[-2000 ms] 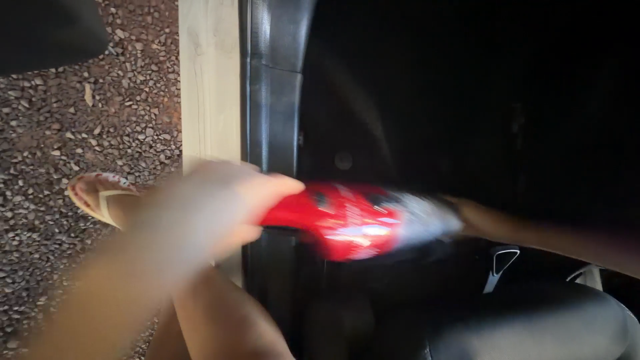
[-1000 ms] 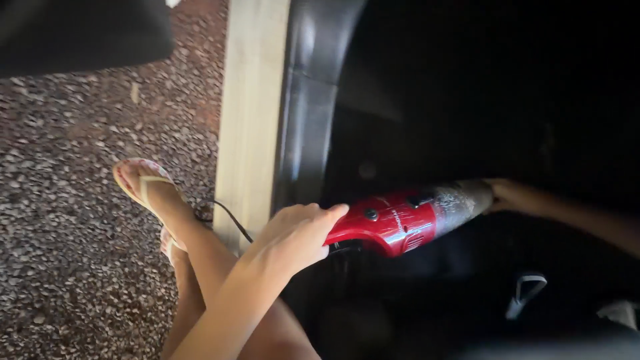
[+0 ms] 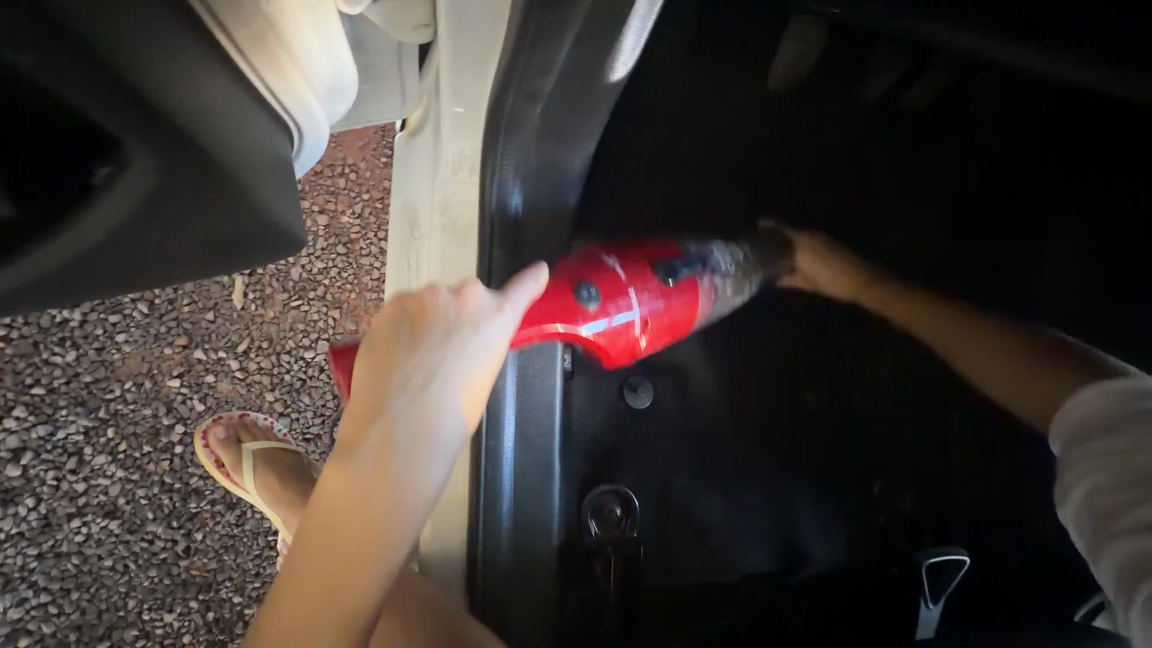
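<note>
A red handheld vacuum cleaner (image 3: pixel 621 301) with a clear, greyish dust chamber is held across the car's door sill, its nozzle end pointing right over the dark footwell. My left hand (image 3: pixel 441 337) is closed around its handle, with the red rear end showing past my wrist. At the dark nozzle end is my right hand (image 3: pixel 814 263), its fingers around or against the nozzle; blur and shadow hide the exact grip. Below the vacuum lies the black car floor (image 3: pixel 720 468), with a round dark knob on it near the sill.
The open car door (image 3: pixel 153 162) fills the upper left. A pale sill (image 3: pixel 432 216) and black trim run down the middle. A metal loop lever (image 3: pixel 940 589) stands at the lower right, pedals at the top right. My sandalled foot (image 3: pixel 261 463) rests on gravel.
The view has shifted, bringing more of the door and the pedals into sight. Both hands still have the vacuum, which now tilts up more toward its nozzle end.
</note>
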